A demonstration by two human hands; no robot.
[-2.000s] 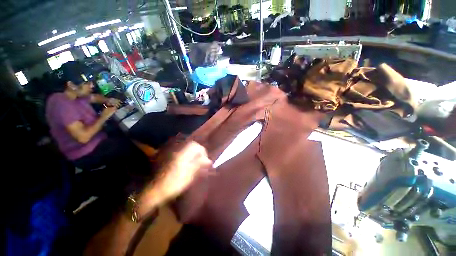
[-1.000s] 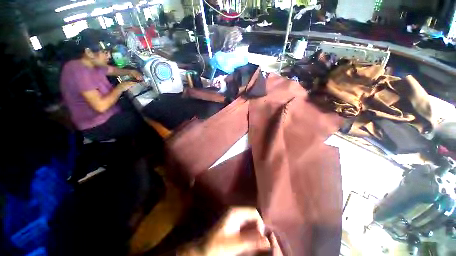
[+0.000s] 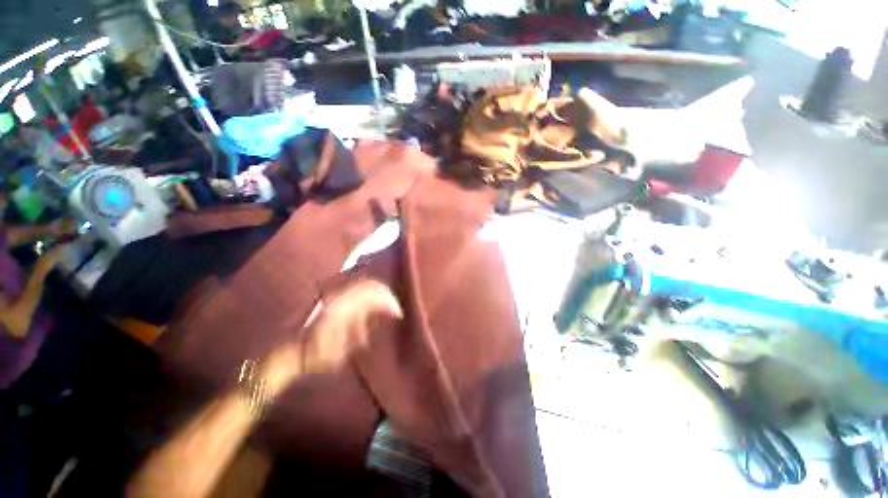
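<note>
Maroon-brown cut panels (image 3: pixel 458 263) lie spread over the white table left of the sewing machine, with a long raised fold down the right-hand panel. My left hand (image 3: pixel 355 316), blurred and with a bracelet at the wrist, is over the middle of the panels; whether its fingers grip the cloth is unclear. My right hand is not in view. The white sewing machine with a blue stripe (image 3: pixel 759 297) is at the right, its dark metal parts (image 3: pixel 599 292) at the head's left end. Black-handled scissors (image 3: pixel 769 452) lie below the machine arm.
A crumpled mustard-brown fabric pile (image 3: pixel 506 131) and a red block (image 3: pixel 711 170) are behind the machine. A dark thread cone (image 3: pixel 831 83) stands at upper right. At left are another machine (image 3: pixel 117 204), a person's arm (image 3: pixel 34 282) and dark cloth (image 3: pixel 175 267). Blue plastic (image 3: pixel 263 131) lies farther back.
The view has swung right, showing more of the machine and the scissors. My left hand has moved up from the lower picture edge onto the middle of the panels, whose folds have shifted.
</note>
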